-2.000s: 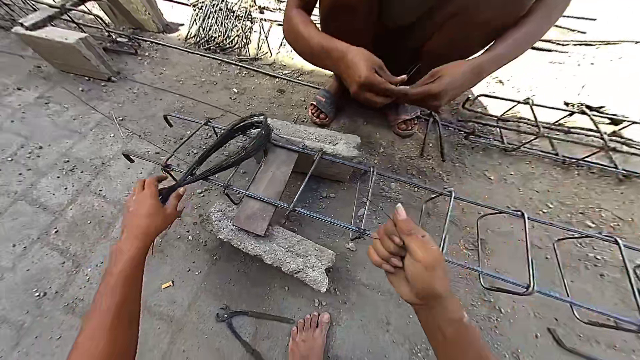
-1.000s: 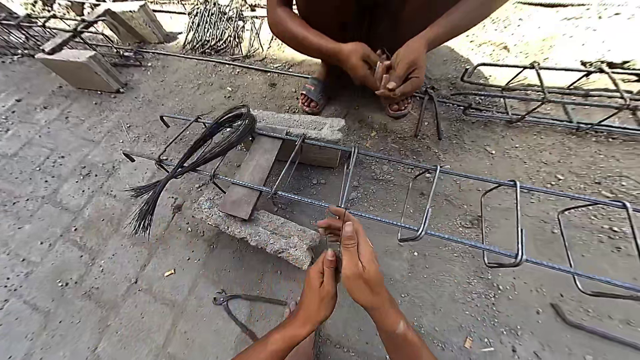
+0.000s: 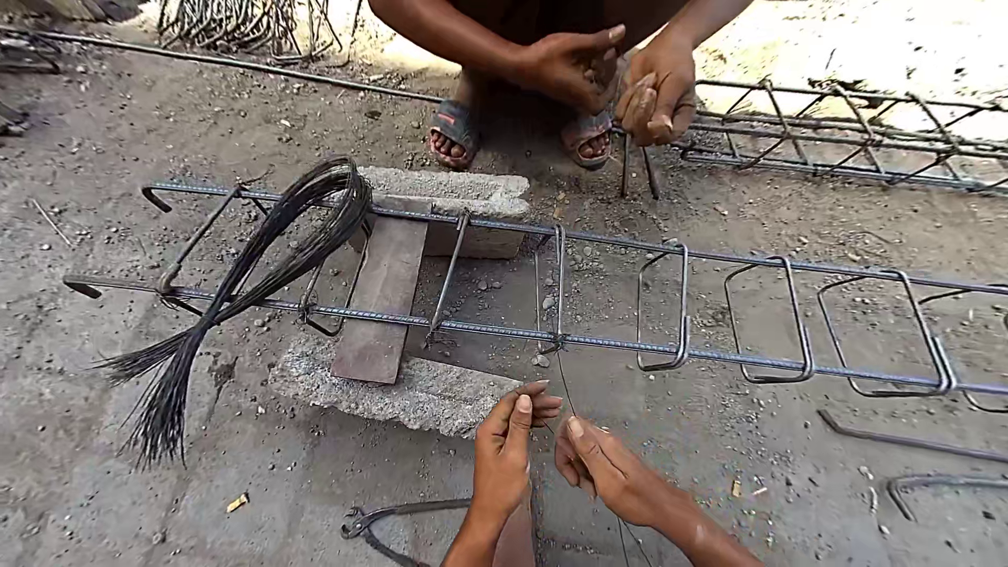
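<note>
Thin tie wire [image 3: 565, 379] runs from a stirrup joint on the near rebar [image 3: 630, 345] down to my hands. My right hand [image 3: 602, 465] pinches that wire between thumb and fingers. Just left of it, my left hand [image 3: 512, 433] has its fingers bent, with a wire at the fingertips. Rectangular steel stirrups [image 3: 683, 307] hang around the two long ribbed bars. A looped bundle of black tie wire [image 3: 276, 252] lies over the cage's left end. End-cutting nippers [image 3: 386, 516] lie on the ground below my left hand.
Rough concrete blocks [image 3: 465, 394] and a flat board [image 3: 382, 299] lie beneath the cage. A co-worker's hands [image 3: 614, 79] are above the far bar, the person squatting in sandals. Another rebar cage [image 3: 850, 146] lies at upper right. Bent bars [image 3: 906, 442] lie at lower right.
The wire bundle, in my left hand two seconds ago, now rests on the cage. Both my hands have come together at the near bar, then drawn toward me with the wire.
</note>
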